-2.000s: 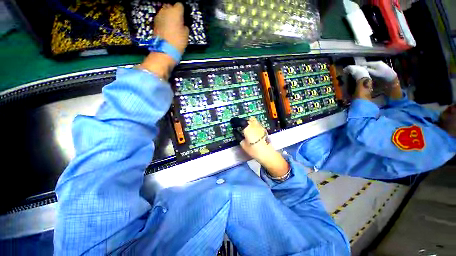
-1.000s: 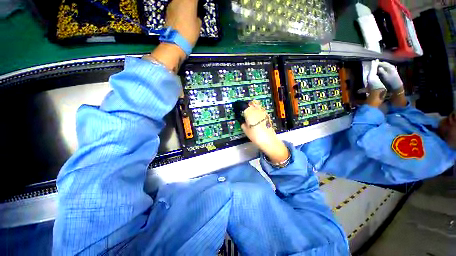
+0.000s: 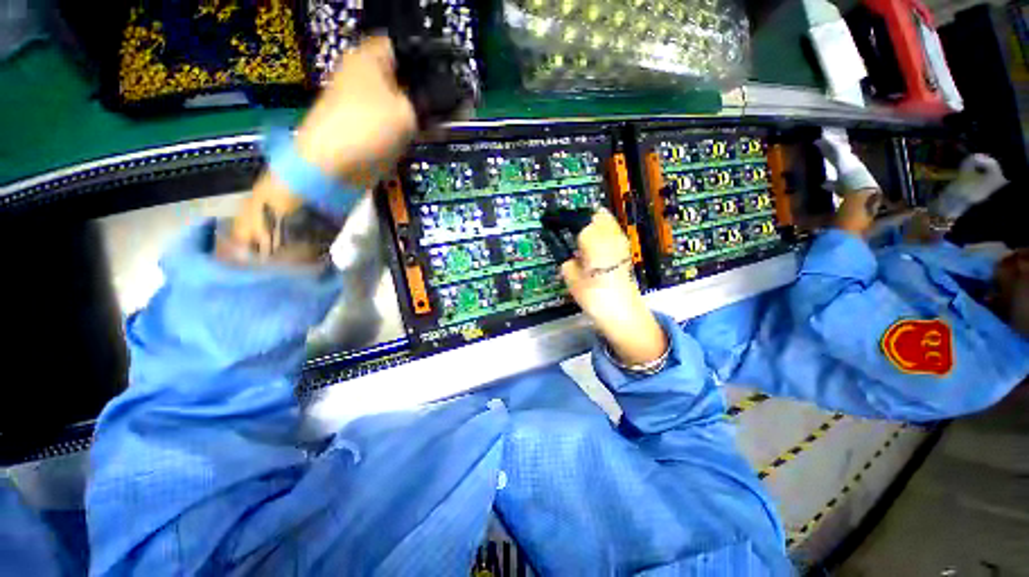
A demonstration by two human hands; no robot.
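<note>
A black carrier (image 3: 440, 329) with rows of green circuit boards (image 3: 457, 259) lies on the line in front of me. My left hand (image 3: 359, 118), blurred, with black-covered fingertips and a light blue wrist band, is above the carrier's back left corner, in front of the bin of white components (image 3: 336, 28). Whether it holds a part cannot be told. My right hand (image 3: 600, 259), also with black fingertips, is over the right part of the boards. Its fingertips are close together, and any part between them is hidden.
A second carrier (image 3: 722, 197) lies to the right. Yellow components (image 3: 158, 73) fill a black bin at back left. A clear tray (image 3: 632, 40) holds yellow-topped parts. A white item (image 3: 833, 51) and red holder (image 3: 908, 51) are at back right. A neighbouring worker's gloved hands and sleeve (image 3: 869, 316) are at right.
My left hand has come back from the white-component bin toward the carrier's back left corner. My right hand has shifted slightly right over the boards. The neighbour's hands have moved apart.
</note>
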